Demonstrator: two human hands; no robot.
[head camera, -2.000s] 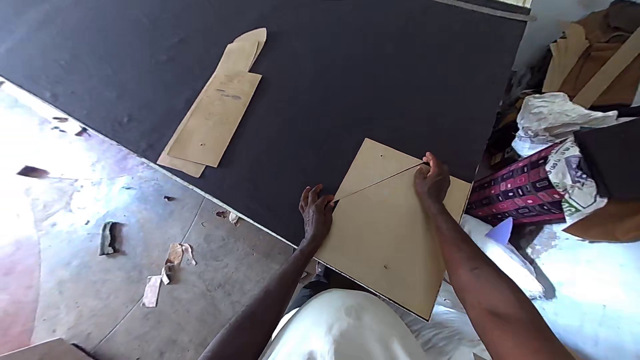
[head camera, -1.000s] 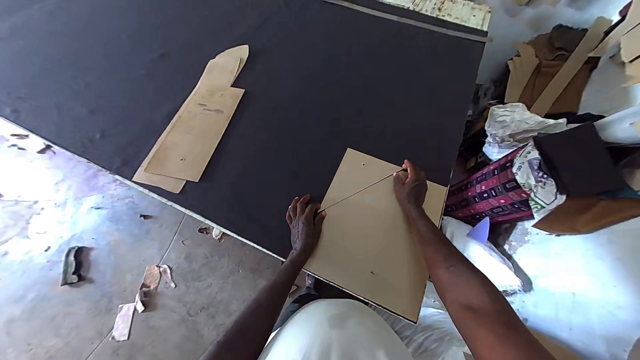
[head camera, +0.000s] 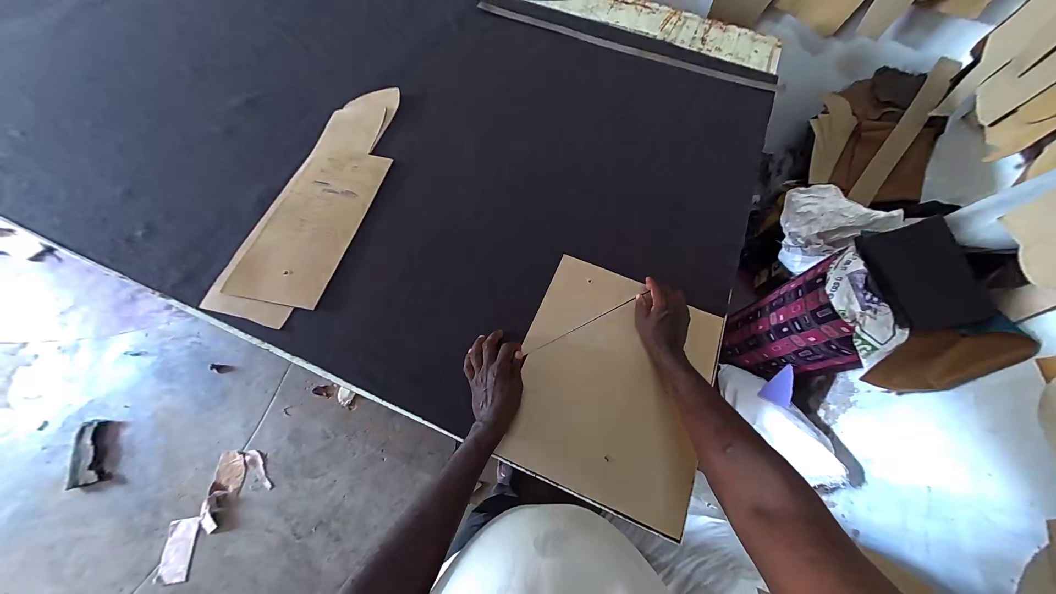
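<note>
A tan card or board sheet (head camera: 602, 396) with small holes lies at the near right corner of a table covered in black material (head camera: 511, 181). A thin dark cord or line (head camera: 584, 324) runs slantwise over the sheet between my two hands. My left hand (head camera: 495, 379) rests at the sheet's left edge, its thumb and forefinger at the lower end of the line. My right hand (head camera: 662, 318) lies near the sheet's far edge, fingertips at the upper end. Whether each hand grips the line is too small to tell. Overlapping tan pattern pieces (head camera: 309, 219) lie farther left on the table.
Right of the table stand a pink and black patterned bag (head camera: 792, 322), crumpled white plastic (head camera: 829, 223), a black box-like thing (head camera: 928, 272) and brown offcuts (head camera: 887, 148). Scraps (head camera: 180, 549) lie on the concrete floor at left. A rusty pale strip (head camera: 685, 33) borders the table's far edge.
The view has shifted somewhat. Both hands stay at the two ends of the line on the sheet, with no plain change in how they lie.
</note>
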